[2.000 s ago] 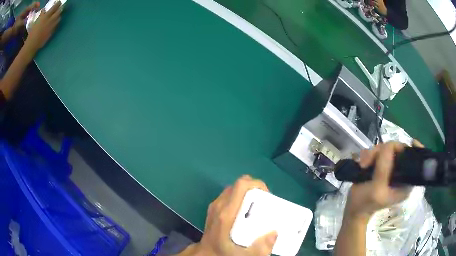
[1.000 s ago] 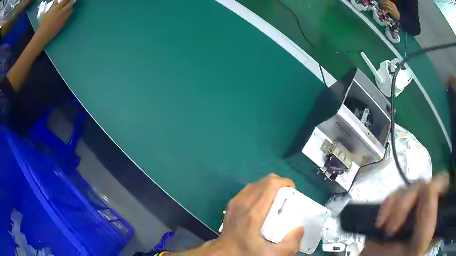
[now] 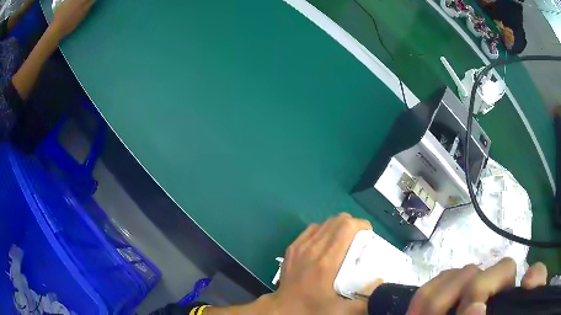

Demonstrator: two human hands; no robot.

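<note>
My left hand (image 3: 320,261) holds a white device with its flat back cover (image 3: 375,264) facing up, just past the bench's front edge area at the bottom. My right hand (image 3: 473,289) grips the black electric screwdriver (image 3: 393,299), which lies nearly level. Its thin bit reaches the cover's lower edge near my left thumb; whether it sits in a screw hole cannot be told. The screw feeder (image 3: 424,166), a grey-silver box, stands on the bench beyond the hands. Any screws are too small to see.
A clear bag of white parts (image 3: 501,197) lies right of the feeder. The screwdriver's black cable (image 3: 470,147) loops over it. A white unit (image 3: 486,91) lies behind. Blue crate (image 3: 55,227) below left. Other people's hands (image 3: 71,15) (image 3: 505,35) at the far edges.
My right hand has brought the screwdriver down and left, from near the feeder to the cover. My left hand and the device have shifted right in the picture.
</note>
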